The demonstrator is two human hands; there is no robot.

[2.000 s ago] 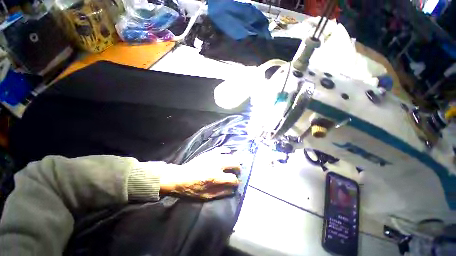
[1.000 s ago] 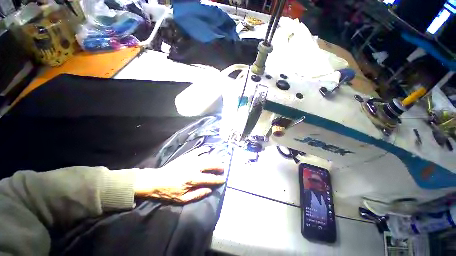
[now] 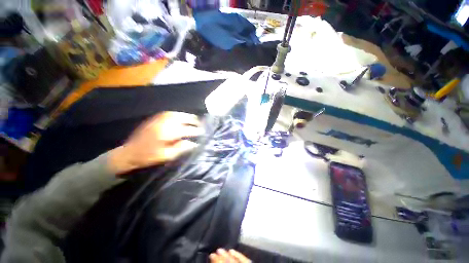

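The shiny dark lining fabric (image 3: 185, 205) lies wrinkled over the machine's left side, its right edge running up to the needle area (image 3: 252, 141) under the bright lamp. The matte black shell fabric (image 3: 92, 120) spreads flat to the left. My left hand (image 3: 159, 138) is blurred over the cloth left of the needle, fingers bent towards the lining; whether it grips cloth cannot be told. My right hand (image 3: 230, 256) shows only as fingertips at the bottom edge, by the lower end of the lining; its hold is hidden.
The white sewing machine head (image 3: 360, 123) stands right of the cloth. A smartphone (image 3: 350, 200) lies on the machine bed (image 3: 288, 221). Black looped handles (image 3: 319, 150) lie behind it. An orange board (image 3: 123, 76), plastic bags and blue cloth (image 3: 226, 28) are at the back.
My left hand has lifted from the lining near its right edge and moved up and left. My right fingertips have appeared at the bottom. More shiny lining is exposed. The camera view has shifted.
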